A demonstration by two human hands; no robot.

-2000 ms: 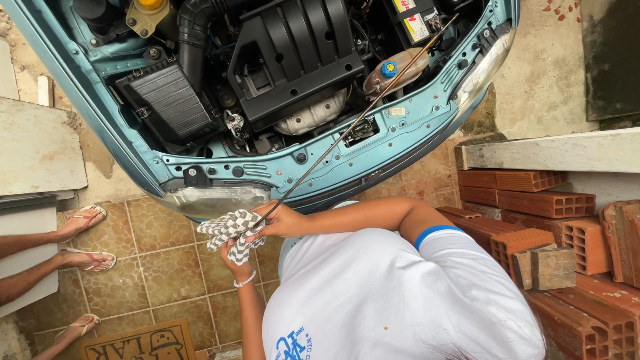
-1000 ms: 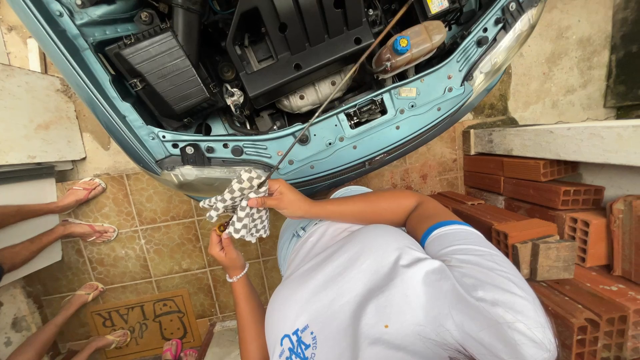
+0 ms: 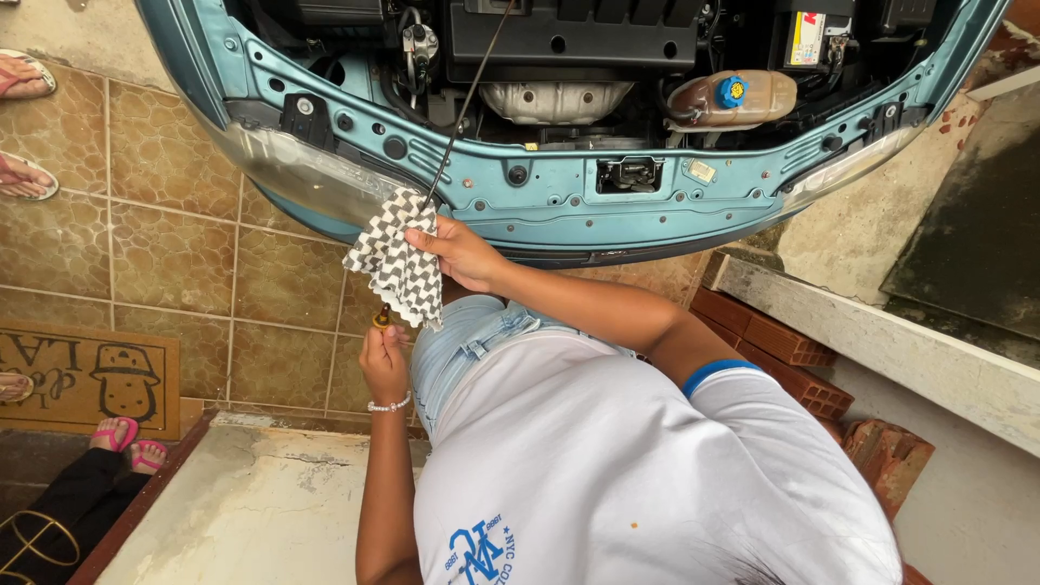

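My left hand, with a beaded bracelet at its wrist, holds the yellow ring handle of an oil dipstick. My right hand grips a black-and-white checkered cloth, which hides part of the stick. The dipstick's thin dark rod comes out above the cloth and slants up over the car's blue-green front panel and the engine bay. Its far end is cut off by the frame. Behind the panel lie the black engine cover and a coolant tank with a blue cap.
A battery sits at the bay's upper right. Hollow bricks and a white ledge stand to the right. At left, other people's sandalled feet are on the tiles near a doormat; a low wall is below.
The rod, which slanted up to the right, now points more steeply upward. My left hand has moved from the cloth's lower edge to the handle below it. The view has shifted.
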